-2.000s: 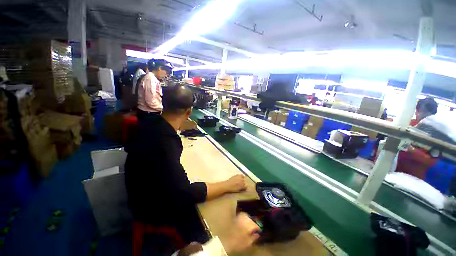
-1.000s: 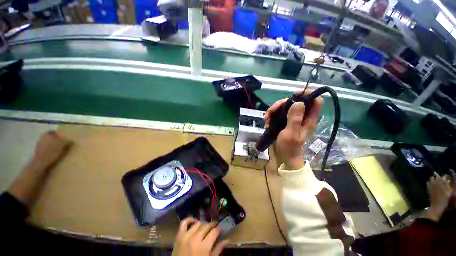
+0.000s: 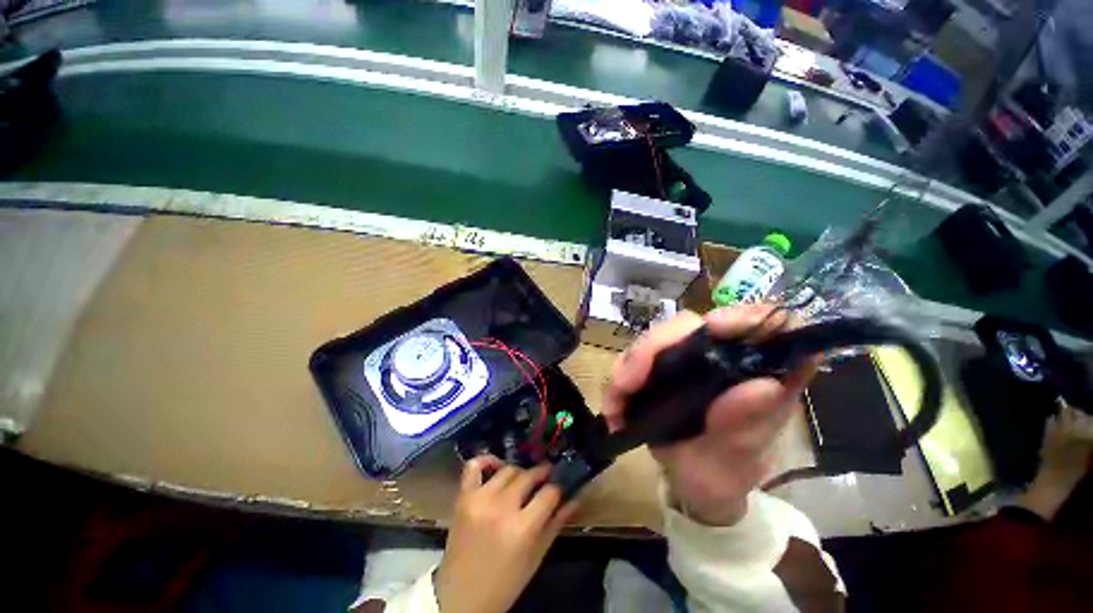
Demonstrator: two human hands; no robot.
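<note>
The front panel [image 3: 515,299] lies open on the bench, a black tray with a silver-white framed speaker driver [image 3: 426,374] in it. Red wires [image 3: 524,359] run from it to the black rear shell [image 3: 563,389], where a small green part [image 3: 562,420] shows. My left hand [image 3: 509,509] has its fingers on the shell's near edge, over a small dark part [image 3: 571,472]. My right hand [image 3: 731,419] grips the black electric screwdriver [image 3: 671,386], tilted down-left towards that part. The bit is too blurred to see, so contact cannot be told.
A screw feeder [image 3: 645,269] stands behind the shell, beside a green-capped bottle [image 3: 753,271] and clear plastic bag [image 3: 857,281]. A black pad [image 3: 853,413] and yellow sheet [image 3: 935,419] lie right. Another person's hand [image 3: 1064,449] is far right. The green conveyor [image 3: 300,144] carries housings.
My right hand with the screwdriver has moved from over the feeder down towards the shell. The view has shifted, showing the bottle. The neighbour's arm at left is out of view.
</note>
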